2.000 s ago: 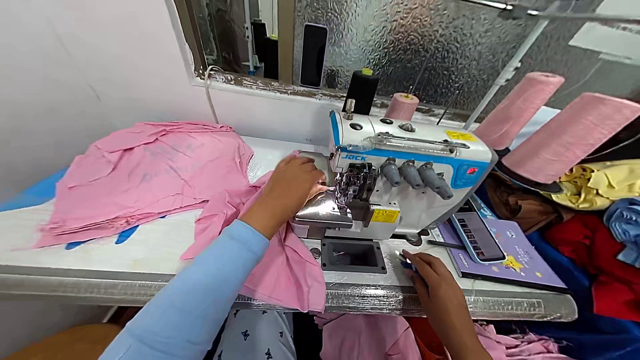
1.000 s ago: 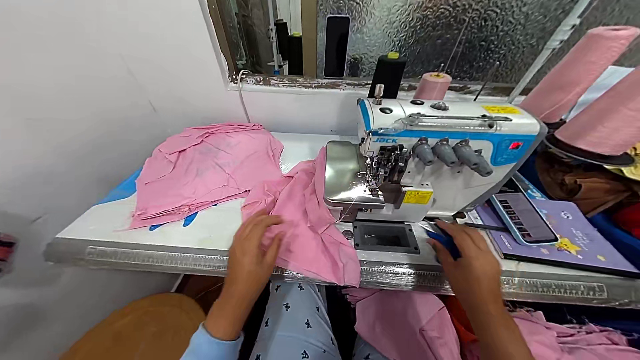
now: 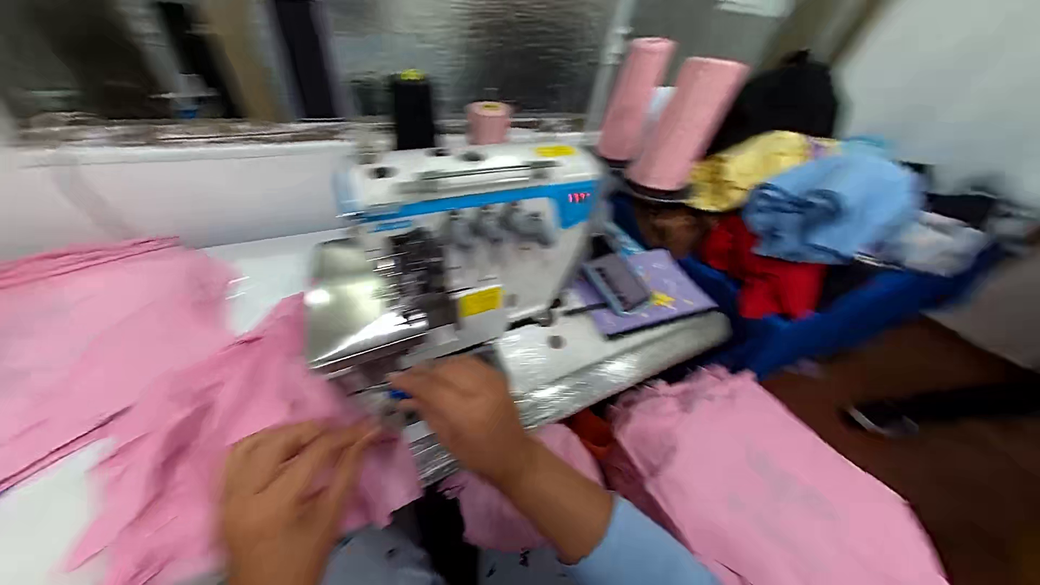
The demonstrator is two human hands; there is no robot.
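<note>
Pink fabric (image 3: 236,406) lies bunched at the left front of a white and blue Jack overlock sewing machine (image 3: 479,236). My left hand (image 3: 288,487) is on this fabric, its fingertips pinching the cloth near the table edge. Just right of them, below the machine's metal cloth plate (image 3: 349,301), is my right hand (image 3: 467,410), curled around a small blue tool (image 3: 400,394), mostly hidden and blurred. A flatter stack of pink fabric (image 3: 97,325) lies at the far left.
Pink thread cones (image 3: 691,122) stand behind the machine. A phone (image 3: 616,283) rests on a purple notebook (image 3: 678,288) at right. Beyond lies a blue container (image 3: 853,317) heaped with clothes. More pink fabric (image 3: 772,479) hangs below the table's front edge.
My right hand has moved left from beside the front of the machine, toward my left hand and the bunched fabric. The view has swung to the right.
</note>
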